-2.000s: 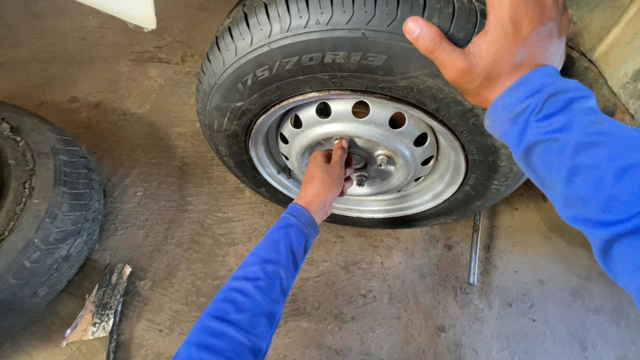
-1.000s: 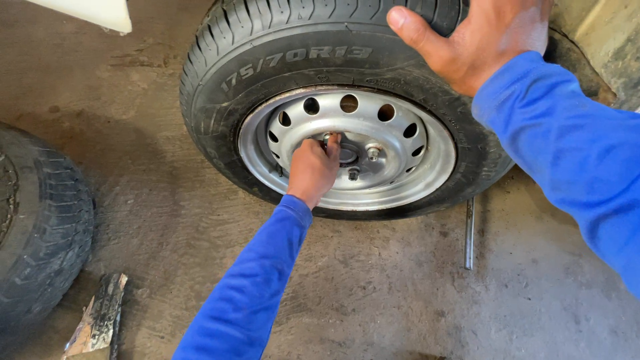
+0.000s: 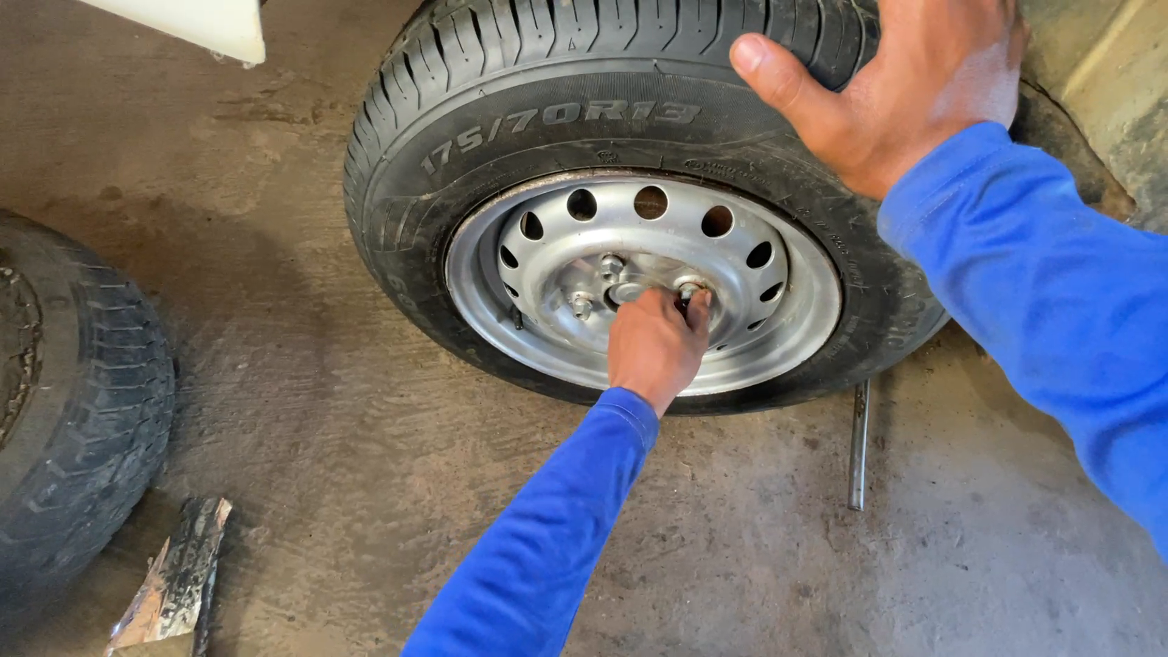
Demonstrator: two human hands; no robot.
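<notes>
A car tyre [image 3: 547, 137] on a silver steel wheel rim [image 3: 538, 342] stands in front of me. With its fingertips, my left hand [image 3: 659, 338] grips a wheel nut [image 3: 689, 290] right of the hub centre. Two more nuts show on their studs, an upper one [image 3: 611, 265] and a left one [image 3: 582, 307]. My right hand [image 3: 903, 96] rests on the upper right of the tyre, thumb spread from the palm. Its fingers run out of view at the top.
Another tyre [image 3: 100, 401] lies at the left edge. Below it is a worn wooden piece [image 3: 178, 579] beside a dark bar. A metal rod [image 3: 859, 447] sticks out from under the wheel on the concrete floor. A white panel [image 3: 196, 23] hangs at the upper left.
My left hand has moved from the left side of the hub to the nut on the right, and the wheel appears turned. My right hand stays on the tyre.
</notes>
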